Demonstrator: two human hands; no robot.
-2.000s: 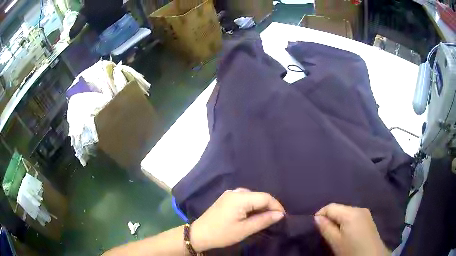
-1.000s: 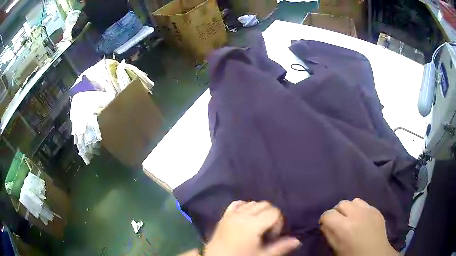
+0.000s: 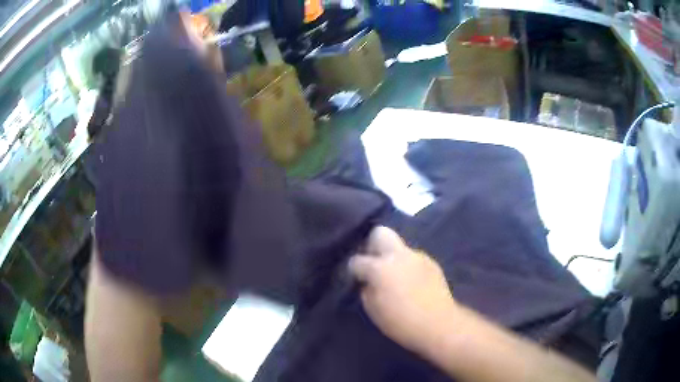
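The dark purple garment (image 3: 477, 216) lies over the sewing table, and its left part is lifted high and blurred at the left. My left forearm rises behind the lifted cloth. My left hand (image 3: 200, 33) shows only as a small blurred patch at the cloth's top edge and holds it up; most of the hand is hidden. My right hand (image 3: 391, 280) is closed on the garment near the middle of the picture, its fingers bunching the cloth.
The white table (image 3: 574, 179) shows around the garment. The sewing machine head (image 3: 652, 201) stands at the right edge. Cardboard boxes (image 3: 279, 112) stand on the green floor behind the table. A bench with goods runs along the left.
My left hand has risen to the upper left, lifting cloth. My right hand has moved up and left across the garment from its lower edge. The view has tilted up.
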